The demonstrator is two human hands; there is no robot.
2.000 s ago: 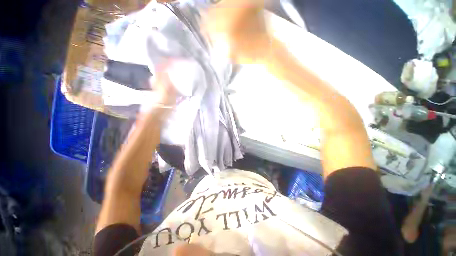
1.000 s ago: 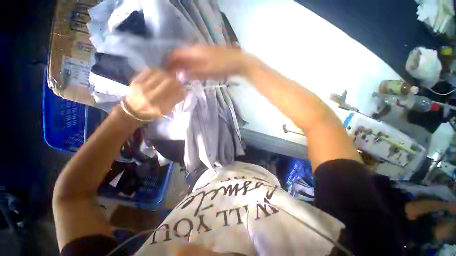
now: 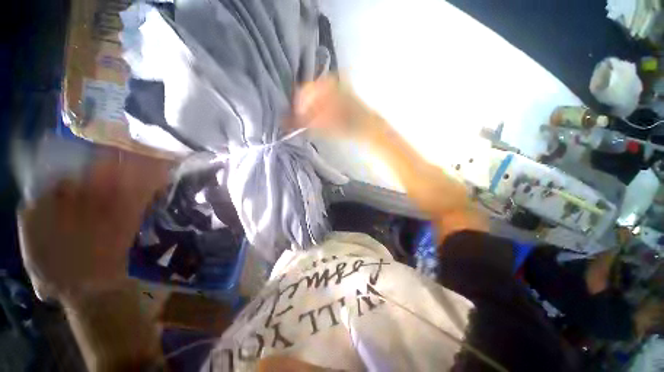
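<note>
A thick bundle of grey and white cut pieces (image 3: 226, 65) lies at the left end of the white table, its near end hanging over the front edge towards my apron. A thin pale tie (image 3: 251, 147) runs round its gathered middle. My right hand (image 3: 320, 105) is blurred at the bundle's right side, by the tie's end; its grip is unclear. My left hand (image 3: 91, 218) is large and blurred, away from the bundle at the far left. A pale blurred patch shows beside its fingers; whether it holds this is unclear.
A cardboard box (image 3: 98, 94) stands left of the bundle. A blue basket (image 3: 233, 265) with black and white pieces is below. The white sewing machine (image 3: 539, 192) and bottles (image 3: 579, 118) are to the right. Another person's arm (image 3: 601, 269) shows at lower right.
Both hands were together at the bundle's middle. My left hand has moved away to the left, nearer the camera. My right hand stays at the bundle's right side. The tied waist shows more clearly.
</note>
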